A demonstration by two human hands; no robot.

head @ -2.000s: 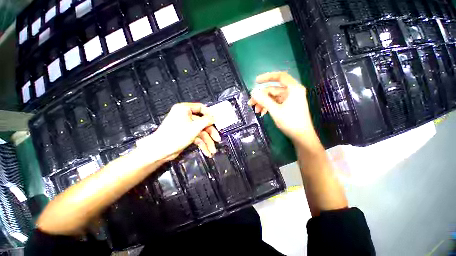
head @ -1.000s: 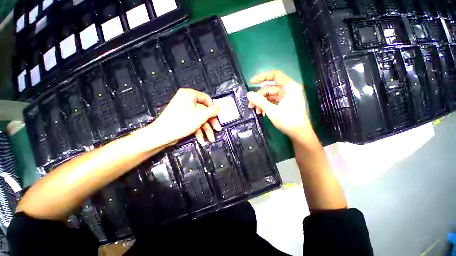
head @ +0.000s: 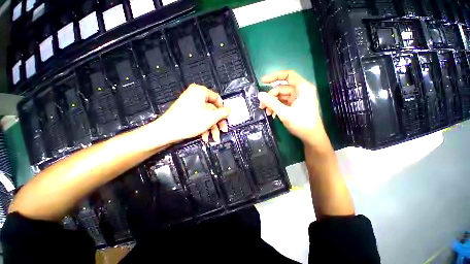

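Note:
A black blister tray lies in front of me, tilted in view. One white-faced square part sits at the right end of its middle row. My left hand is over the tray, its thumb and finger pinched at the left edge of this part. My right hand is bent just right of the tray's right edge, fingers curled, with a small pale edge showing between them; what it is cannot be told. The other tray pockets in view look black.
A filled tray with rows of white squares lies beyond at the upper left. Stacked trays stand at the right on the green mat. Striped supply stacks show at the left edge. A blue stool is on the floor, lower right.
The trays have shifted up and left in view. My left hand has stayed at the white part, which sits slightly higher in view. My right hand has barely moved.

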